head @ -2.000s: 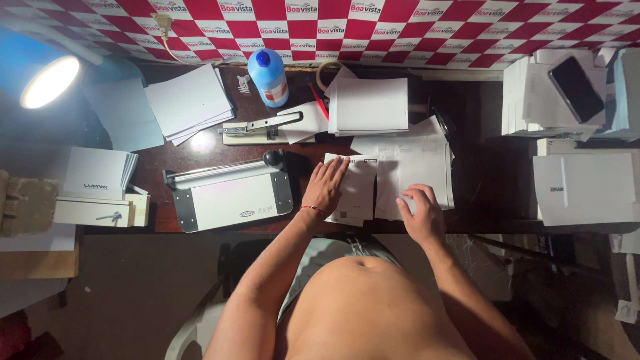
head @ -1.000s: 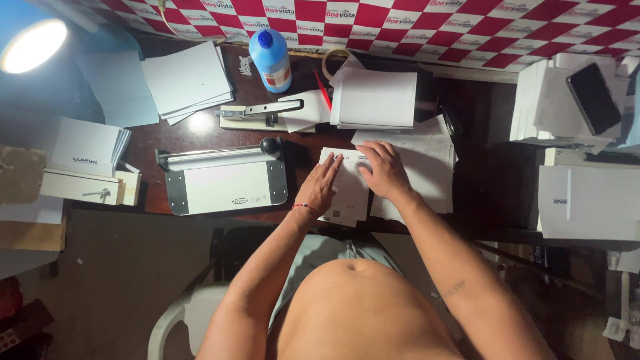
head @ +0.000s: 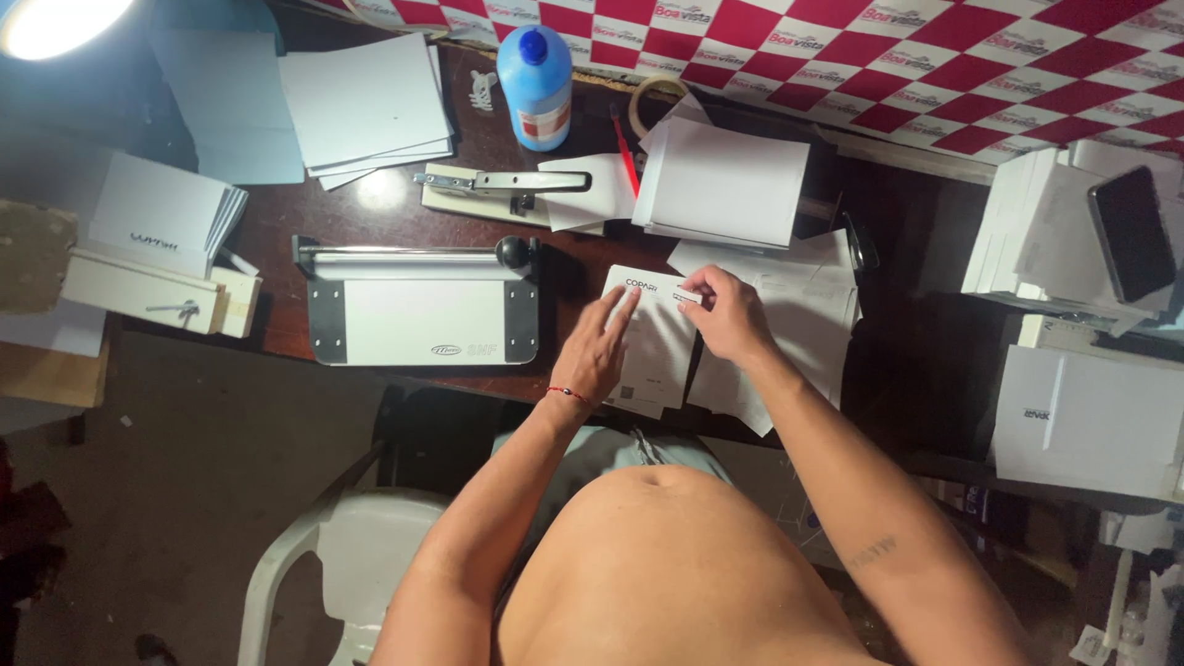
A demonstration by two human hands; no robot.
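A printed white sheet or thin pad [head: 659,347] lies near the front edge of the dark wooden table. My left hand [head: 598,350] rests flat on its left side, fingers spread, with a red string bracelet at the wrist. At the top right corner of the pad, my right hand [head: 728,313] pinches a small printed paper slip [head: 685,296] between thumb and index finger. Loose white papers [head: 794,338] lie under and beside my right hand. Whether the slip is separate from the pad, I cannot tell.
To the left sits a paper trimmer [head: 425,321]. Behind are a long-arm stapler [head: 490,196], a blue bottle [head: 536,92], a tape roll [head: 653,92], a red pen [head: 624,153] and a paper stack [head: 726,185]. A phone [head: 1136,231] lies on stacks at right; a wooden clamp [head: 148,291] stands left.
My right hand has moved left from the loose papers to the pad's top right corner, and now pinches a slip there. My left hand stays on the pad.
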